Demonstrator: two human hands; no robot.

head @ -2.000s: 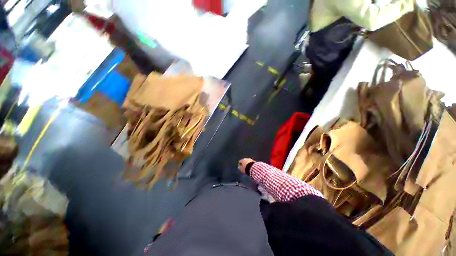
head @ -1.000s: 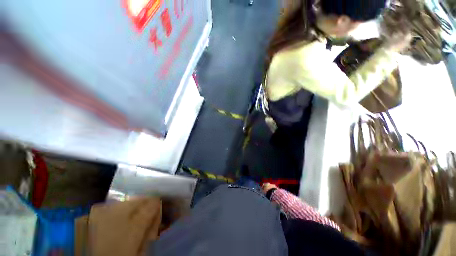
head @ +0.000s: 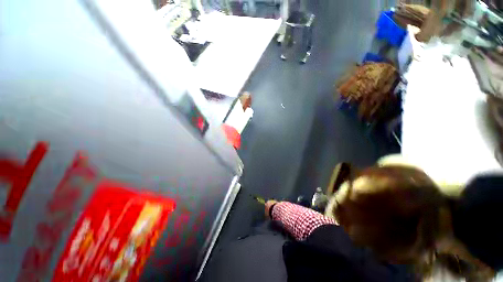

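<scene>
My right hand [head: 269, 208] is small and blurred at the lower middle, at the end of a red-and-white checked sleeve. It hangs over the dark floor. I cannot tell whether its fingers are open or closed, and no held thing shows. My left hand is out of the picture. A large grey panel [head: 127, 104] with red markings fills the left side. A pile of brown pieces [head: 370, 88] sits farther ahead on the right, beside a white table [head: 441, 110].
A person's brown-haired head [head: 394, 206] is close at the lower right, beside my sleeve. The dark grey floor [head: 292, 132] runs ahead between the panel and the table. A white table [head: 242, 47], a wheeled stand [head: 298, 25] and a blue crate [head: 390, 28] are farther off.
The view has moved forward along the aisle. The grey panel now fills the left, and the person is closer at the lower right. The near brown bags have left view.
</scene>
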